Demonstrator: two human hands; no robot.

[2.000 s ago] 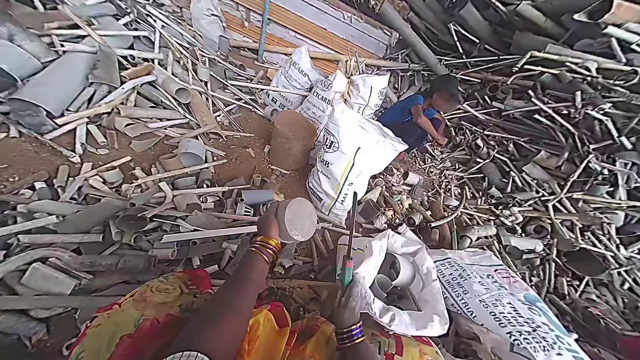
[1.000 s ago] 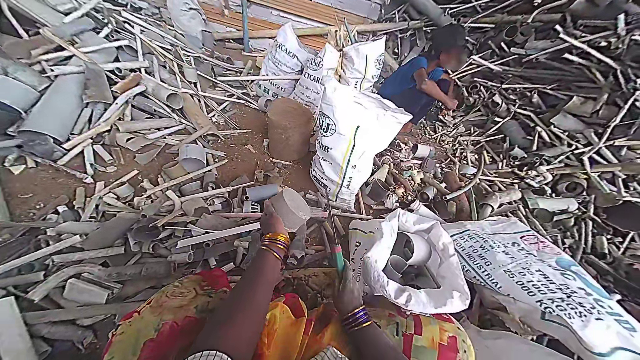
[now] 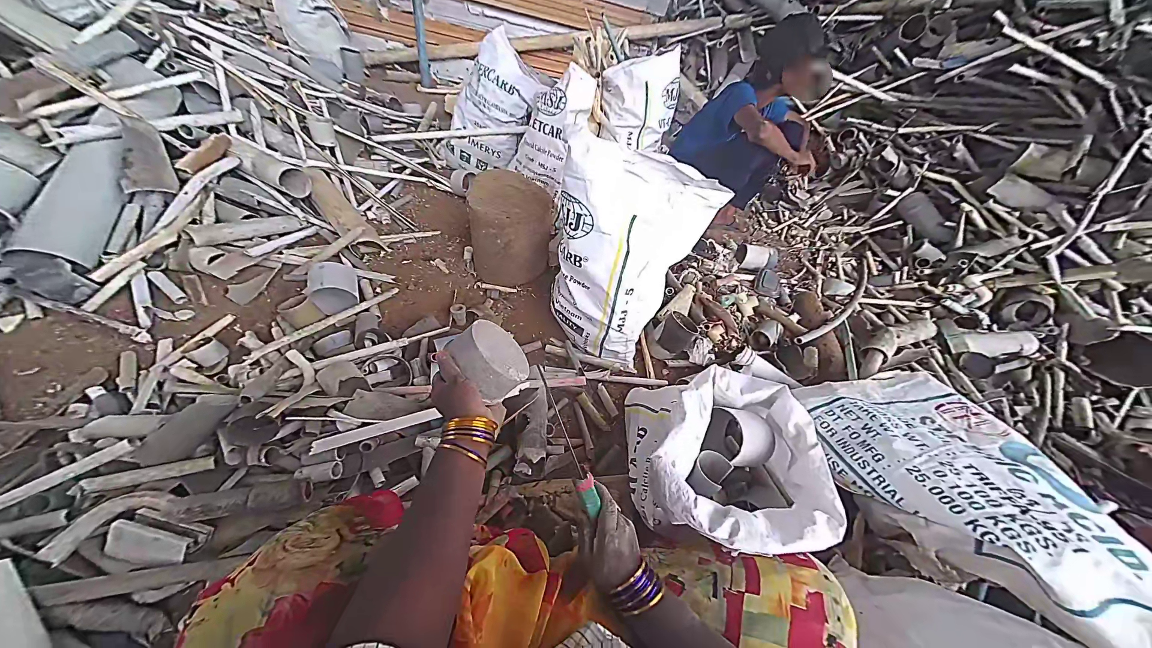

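My left hand (image 3: pixel 463 387), with bangles at the wrist, grips a short, wide grey plastic pipe cap (image 3: pixel 487 360) by its left side. To the right and lower, my right hand (image 3: pixel 612 540) is closed around the green and pink handle of a thin-bladed tool (image 3: pixel 587 493), its long blade pointing up and toward the pipe piece. Whether it is a knife or a saw I cannot tell. Just right of that hand, an open white woven sack (image 3: pixel 814 477) holds several grey pipe pieces (image 3: pixel 752 436).
Scrap plastic pipes (image 3: pixel 180 450) lie heaped at left and right. Beyond my hands stand a brown cylindrical block (image 3: pixel 510 227) and filled white sacks (image 3: pixel 630 243). A person in blue (image 3: pixel 733 135) crouches behind them. A printed sack (image 3: pixel 972 477) lies flat at right.
The cap in my left hand is tilted differently from the earliest frame, where its round face turned toward me. Both hands have kept their hold. The view has shifted somewhat.
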